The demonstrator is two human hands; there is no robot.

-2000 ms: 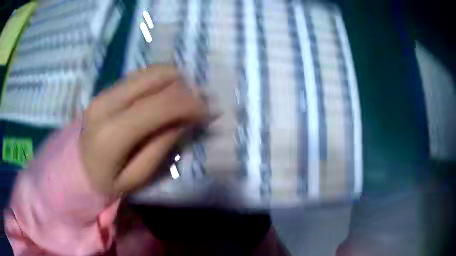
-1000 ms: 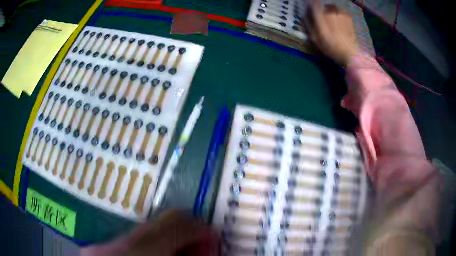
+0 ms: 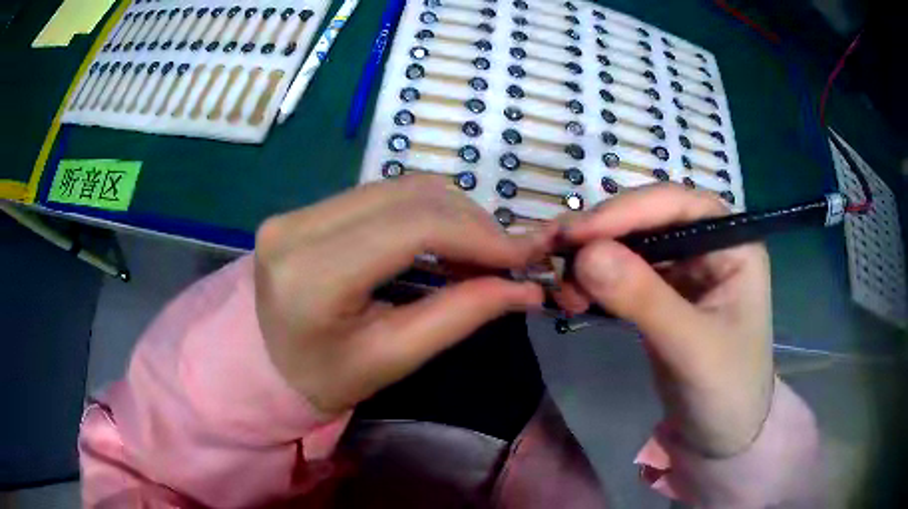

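Observation:
My left hand (image 3: 388, 278) pinches a small speaker unit (image 3: 543, 269) between thumb and fingers, low in front of me; fingertips partly cover it. My right hand (image 3: 687, 298) holds a black test pen (image 3: 737, 229), which slants up to the right, with red wire at its pale rear end. The pen's front end meets the speaker unit between both hands' fingertips; the exact contact is hidden. Just beyond the hands lies the foam tray (image 3: 543, 75), with columns of tan slots and dark discs at their ends.
A second foam tray (image 3: 169, 124) lies at the left, some slots empty. A white patterned pen (image 3: 317, 62) and a blue pen (image 3: 376, 70) lie between the trays. A green sign (image 3: 94, 183) is near the left table edge, yellow paper (image 3: 75, 22) upper left, a perforated pale board (image 3: 871, 234) far right.
My right hand has come back from the stacked trays at the upper right and now holds the test pen. Both hands have met in front of me. The view has shifted down.

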